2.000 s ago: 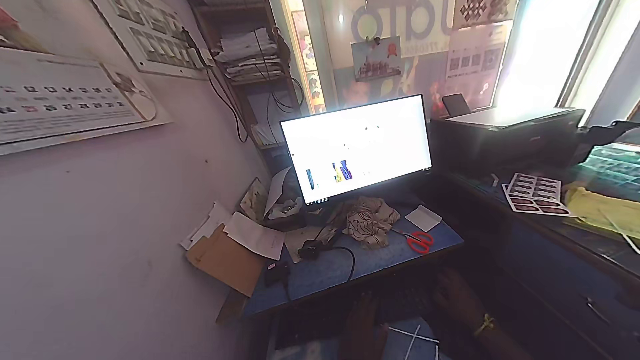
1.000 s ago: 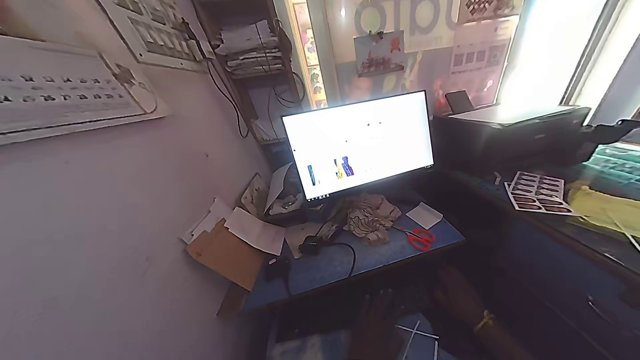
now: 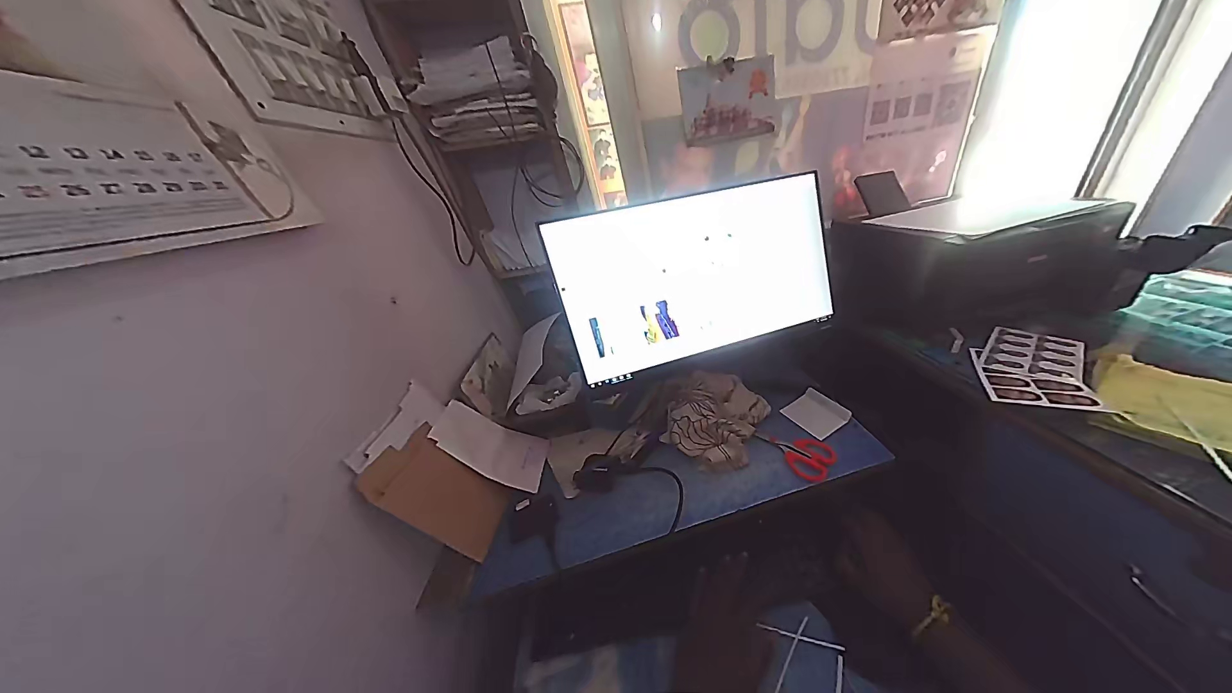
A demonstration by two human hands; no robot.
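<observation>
In deep shadow below the desk's front edge, my left hand (image 3: 724, 616) lies low over a dark surface that looks like a keyboard tray (image 3: 616, 616). My right hand (image 3: 871, 553), with a yellow band on its wrist, is at the right end of the same dark area. The shadow hides what the fingers of either hand touch. Above them a lit monitor (image 3: 693, 279) stands on the blue desk (image 3: 616, 525). Red-handled scissors (image 3: 808, 460), a crumpled patterned cloth (image 3: 712, 419), a white paper piece (image 3: 816, 414) and a black cable (image 3: 674, 481) lie on the desktop.
A brown envelope with papers (image 3: 433, 491) leans by the left wall. A black printer (image 3: 982, 260) stands on the right counter, near printed photo sheets (image 3: 1039, 371) and yellow material (image 3: 1165, 399). Stacked papers (image 3: 476, 91) fill a shelf behind. White strips (image 3: 799, 640) are beside my left hand.
My left hand has shifted slightly to the right since the oldest frame. The right hand has stayed in about the same place.
</observation>
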